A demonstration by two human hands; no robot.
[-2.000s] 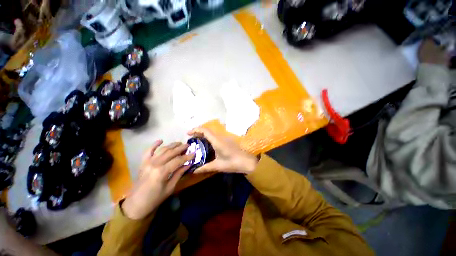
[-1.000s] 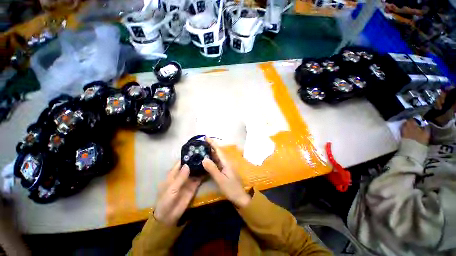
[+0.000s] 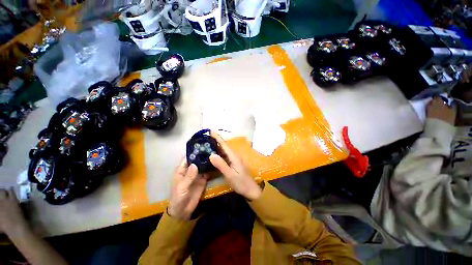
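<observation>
A round black camera head [image 3: 201, 149] is held above the near edge of the table, its face with several small round lenses turned up. My left hand [image 3: 186, 190] holds it from the lower left, thumb on the rim. My right hand [image 3: 234, 173] holds it from the right, thumb on the face near the lower edge. The fingers under the head are hidden. A large group of black camera heads [image 3: 76, 122] with silvery, orange-centred insides lies on the left. A second group [image 3: 359, 63] sits at the back right.
White pieces [image 3: 268, 135] lie on the pale table [image 3: 233, 77] by orange tape [image 3: 295, 85]. A red-handled tool [image 3: 355, 157] is at the right edge. White camera bodies [image 3: 207, 21] and a plastic bag [image 3: 80, 64] are behind. A neighbour's sleeve [image 3: 414, 178] is right, a bare arm [image 3: 20, 227] left.
The camera head was face-open with its silvery inside showing; now its lensed black face is up. My left hand has moved from over it to its lower side. The view has shifted.
</observation>
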